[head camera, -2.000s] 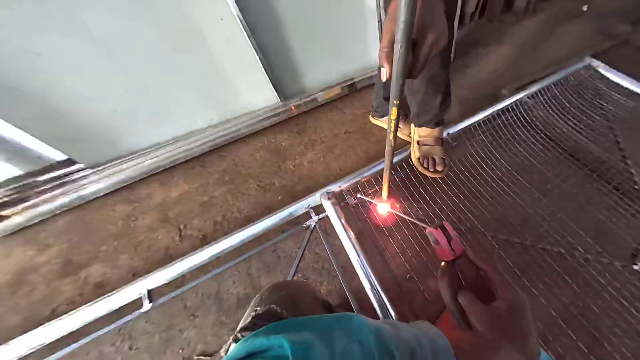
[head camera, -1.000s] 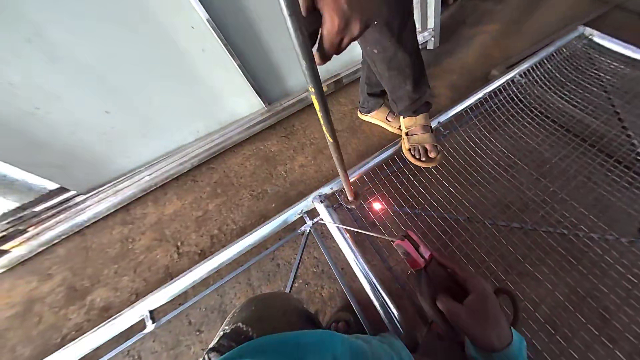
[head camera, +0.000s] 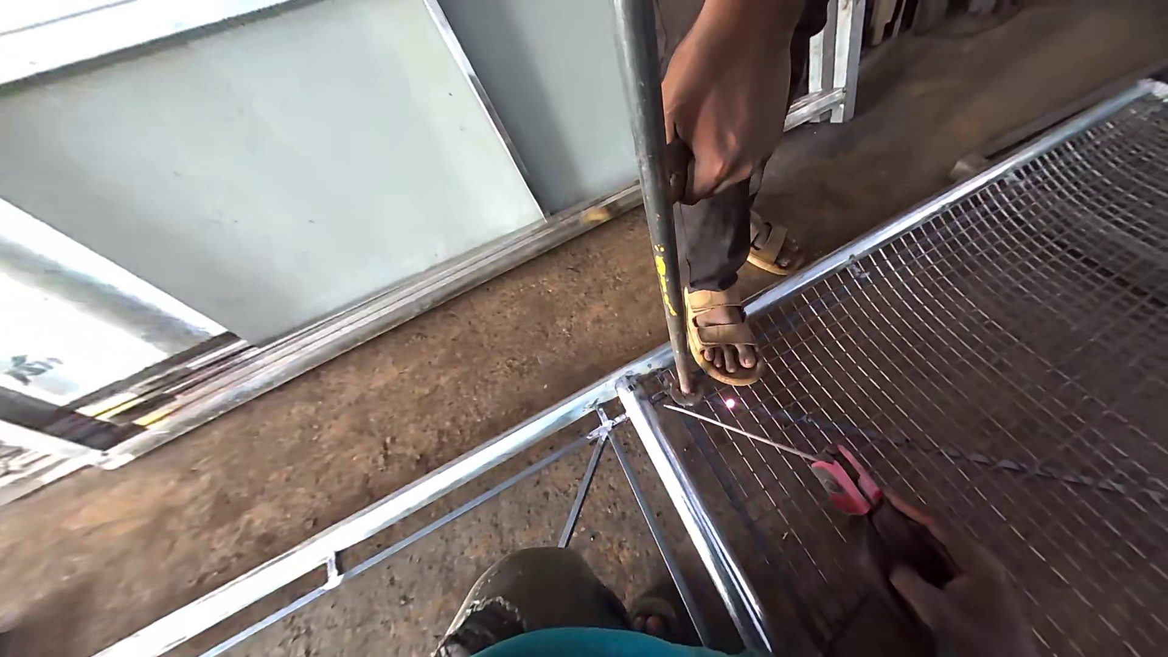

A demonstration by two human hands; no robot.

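Observation:
My right hand (head camera: 958,584), at the lower right, is closed around a welding electrode holder (head camera: 849,484) with red jaws. A thin welding electrode (head camera: 744,433) is clamped in it, its tip near the corner where the metal tube frame (head camera: 693,511) meets the long rail. A small glowing spot (head camera: 730,402) shows on the wire mesh (head camera: 912,365), apart from the electrode tip. Another person's hand (head camera: 725,100) grips an upright metal pipe (head camera: 652,164), whose foot rests at the mesh corner. My left hand is out of view.
The other person's sandalled foot (head camera: 725,338) is at the frame's far rail, close to the pipe. Thin metal braces (head camera: 639,493) run below the long rail (head camera: 438,484). Grey sheet panels (head camera: 301,182) stand at the left beyond the dirt floor (head camera: 411,411). My knee (head camera: 538,593) is at the bottom.
The bright red welding glow seen two seconds ago has shrunk to a small spot. The electrode tip has drawn off from that spot, and the pipe's foot has shifted left, toward the frame corner.

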